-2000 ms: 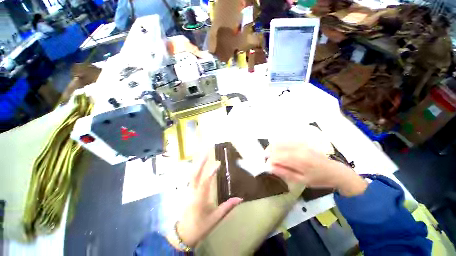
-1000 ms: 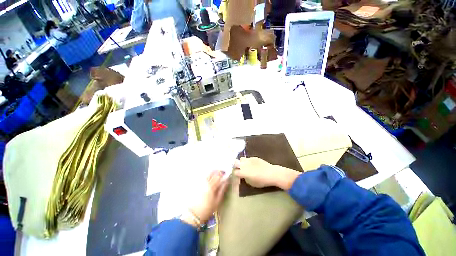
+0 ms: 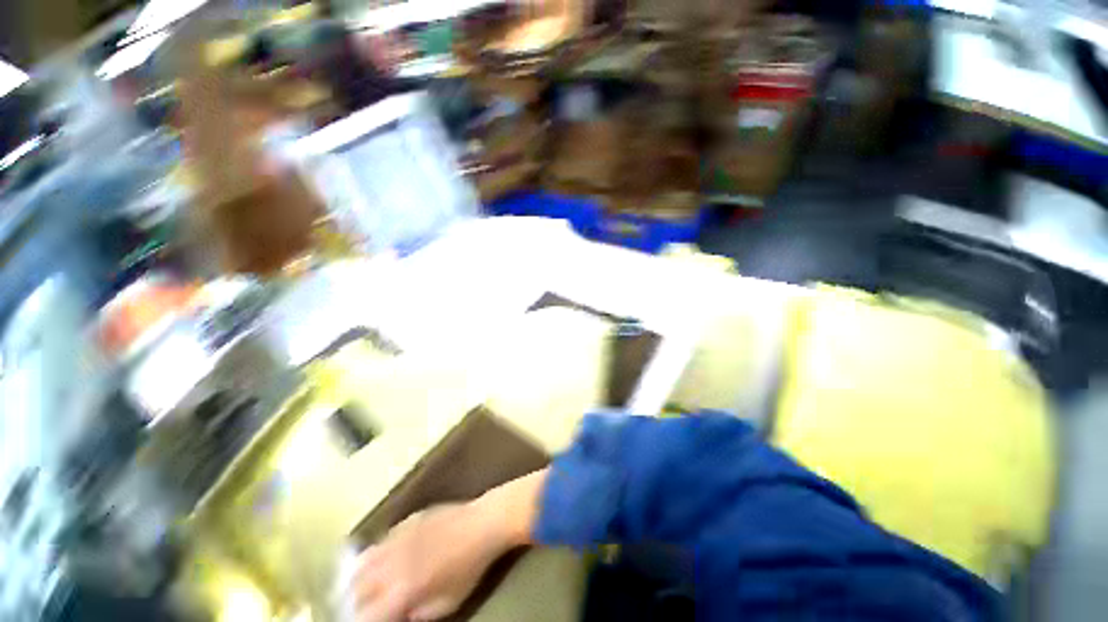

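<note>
The picture is badly blurred. My right hand [image 3: 419, 565] is at the bottom, its fingers bent down over the dark brown pocket patch [image 3: 468, 459]; whether they grip anything cannot be told. The patch lies flat, partly covered by the hand. A beige fabric panel [image 3: 553, 595] shows below it, largely cut off by the bottom edge. My left hand is not in view. A small black tab [image 3: 352, 428] lies left of the patch.
A stack of yellow panels [image 3: 911, 419] is at the right. More brown pieces [image 3: 632, 365] lie beyond my sleeve. The control screen [image 3: 399, 180] stands upper left, with the blurred sewing machine [image 3: 225, 419] at the left. Blue bins and brown fabric are behind.
The view has swung right, bringing the yellow stack in fully. The machine head's front and my left hand have left the picture. My right hand remains over the brown patch.
</note>
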